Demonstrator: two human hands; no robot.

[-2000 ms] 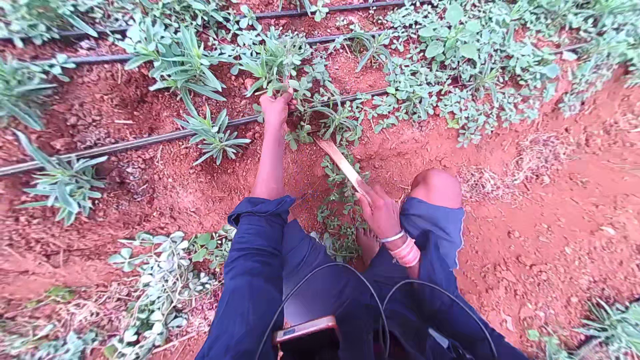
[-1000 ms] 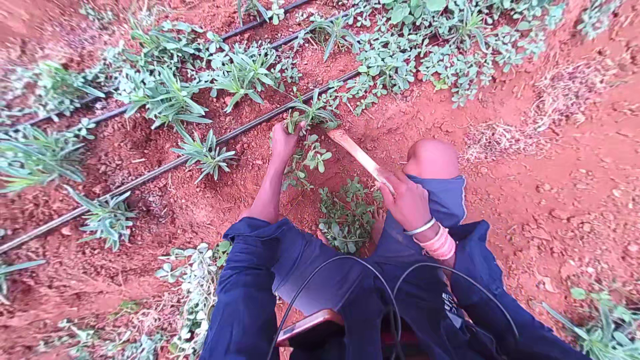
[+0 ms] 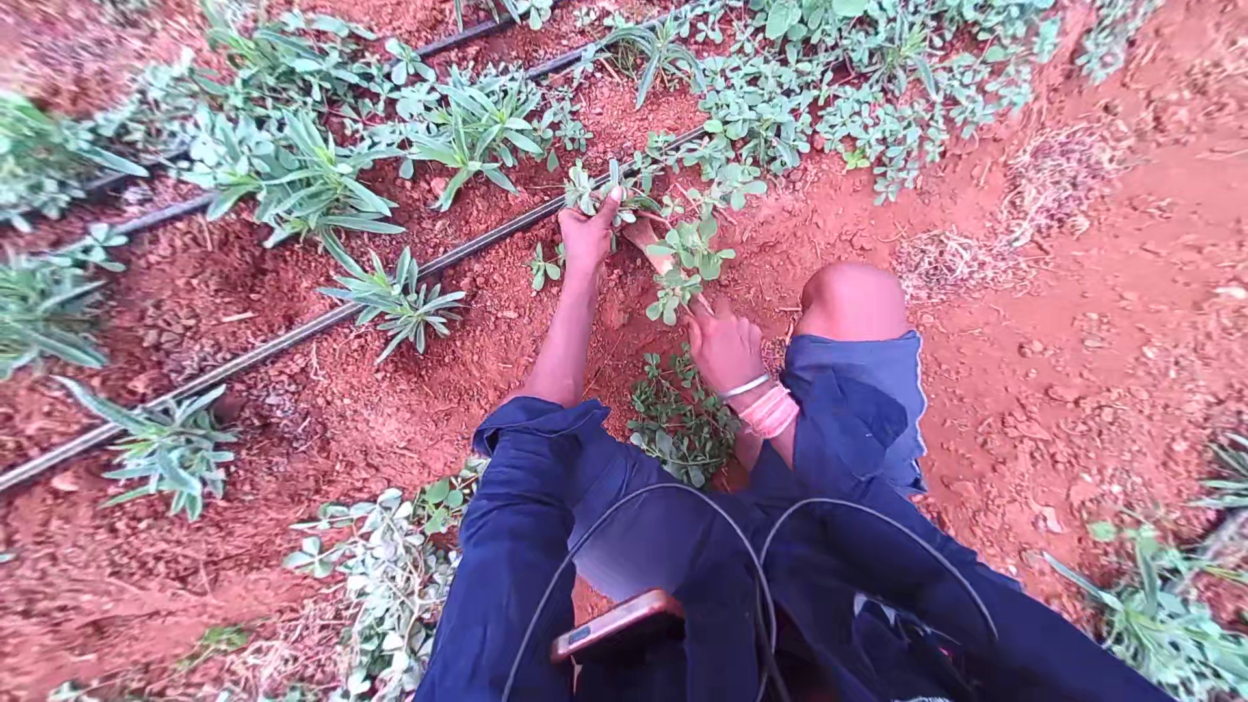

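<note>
My left hand (image 3: pixel 588 229) is closed on leafy green stems (image 3: pixel 585 190) beside the black drip irrigation pipe (image 3: pixel 487 237). To its right, my right hand (image 3: pixel 726 341) grips a wooden-handled tool (image 3: pixel 648 244), which slants up and left toward the left hand. A trailing leafy weed (image 3: pixel 690 255) lies over the handle and hides much of it. Leaves and soil hide the tool's working end. Below the hands, a heap of green weeds (image 3: pixel 682 419) lies on the red soil between my legs.
Narrow-leaved plants (image 3: pixel 398 300) grow along the pipe. Dense low weeds (image 3: pixel 770 97) spread at the top. Dry roots (image 3: pixel 1014 214) lie on the right. A phone (image 3: pixel 619 624) and a looped cable (image 3: pixel 673 487) are at my lap.
The right hand's tool, plainly visible earlier, is now partly covered by a trailing weed. The left hand has come closer to the tool. More weeds lie between my legs than two seconds ago.
</note>
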